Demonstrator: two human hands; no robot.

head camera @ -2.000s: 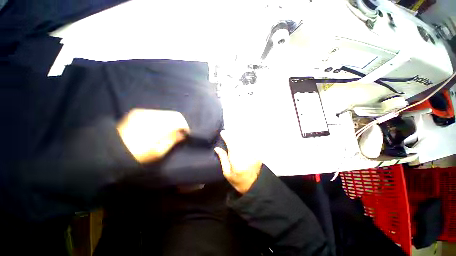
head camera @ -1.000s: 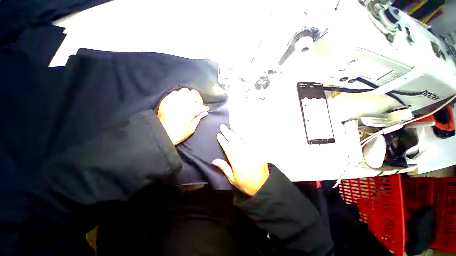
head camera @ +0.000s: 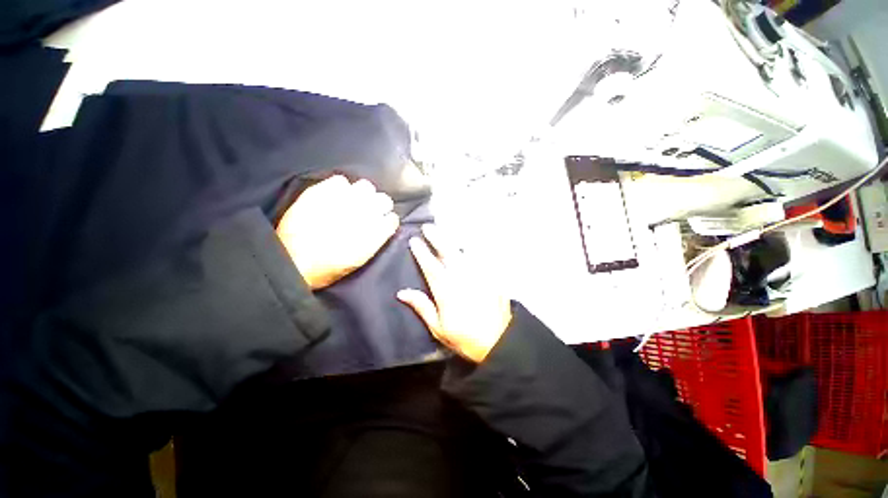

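Note:
A dark navy garment panel (head camera: 224, 146) lies over the white table and hangs towards my lap. My left hand (head camera: 338, 231) lies on the panel, its fingers bent and pointing right; whether it pinches cloth is hidden. My right hand (head camera: 462, 300) lies at the panel's right edge, fingers apart, fingertips on or beside the cloth. The white sewing machine (head camera: 672, 107) stands to the right. Its needle area (head camera: 501, 165), beyond the panel's right edge, is washed out by glare.
A smartphone (head camera: 603, 214) with a cable lies by the machine. A tray of small items (head camera: 732, 277) is at the table's right end. Red baskets (head camera: 716, 374) stand below right, with dark cloth (head camera: 789, 409) by them. The white table (head camera: 574, 311) has its front edge near my right sleeve.
Since two seconds ago my left hand has moved up and right across the panel and lies flatter. In the last second the panel's lower edge has spread out below my hands. My right hand has barely moved.

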